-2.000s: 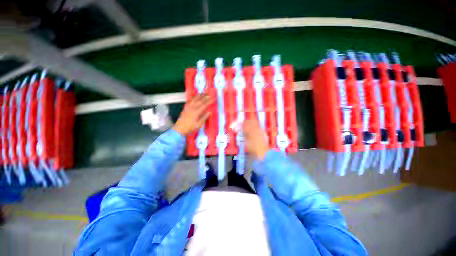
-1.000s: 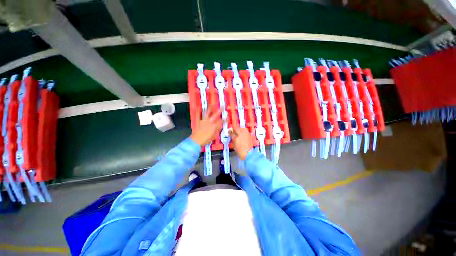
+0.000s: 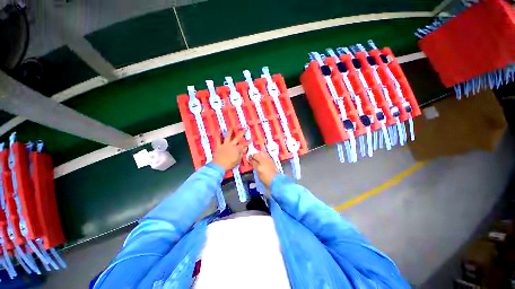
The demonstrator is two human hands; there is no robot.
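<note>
A red-orange watch tray (image 3: 189, 127) lies on the dark green bench in front of me, slightly turned. Smartwatches (image 3: 273, 93) with pale blue straps lie in its slots in two rows, pale case backs up. Strap ends hang over the front edge. My left hand (image 3: 230, 151) rests with spread fingers on the middle of the tray's lower half. My right hand (image 3: 263, 166) is beside it, fingers bent over a watch in the lower row. A small white scrap shows at its fingertips; whether it is a wipe or part of the watch I cannot tell.
Thick tray blocks with watches stand at right (image 3: 324, 124) and left (image 3: 48, 197); another red block (image 3: 471, 42) is at far right. A whitish pot (image 3: 160, 145) and white lumps (image 3: 148, 160) lie left of my tray. A metal post (image 3: 68, 118) slants at left. A carton (image 3: 457, 127) is below right.
The view has turned, so the bench and trays now appear tilted. Both hands remain at the tray's lower half, close together, with only small finger shifts.
</note>
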